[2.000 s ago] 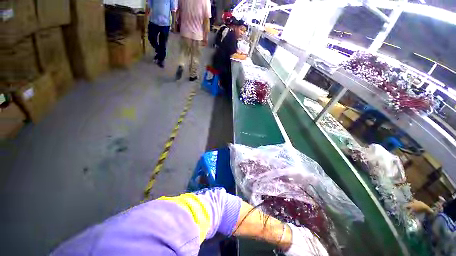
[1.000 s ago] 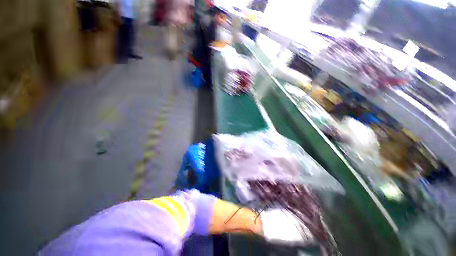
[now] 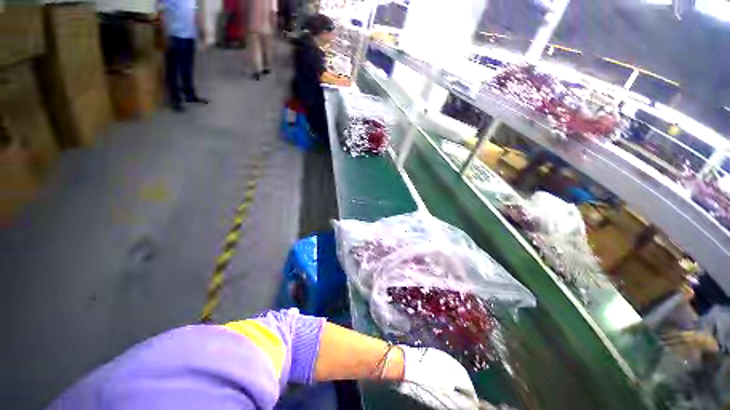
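My left hand (image 3: 436, 378), in a white glove below a purple sleeve, reaches in from the lower left. Its fingers are at the bottom edge and partly cut off. Thin strands show beside the fingers, but I cannot tell whether they are gripped. A crumpled clear plastic bag (image 3: 408, 255) lies open on the green bench just beyond the hand. A heap of dark red wire leads (image 3: 448, 314) with small white ends spills from its near side. My right hand is not in view.
A second bag of red and white leads (image 3: 367, 134) lies further up the bench (image 3: 364, 188). The green conveyor belt (image 3: 448, 192) runs alongside. More leads (image 3: 552, 100) lie on the upper shelf. A blue stool (image 3: 308, 268) stands left of the bench. A seated person (image 3: 310, 76) works at the far end.
The view has turned, so the bench appears further left. My left hand now appears lower and left of the lead heap, instead of over its near edge. More of the red heap shows.
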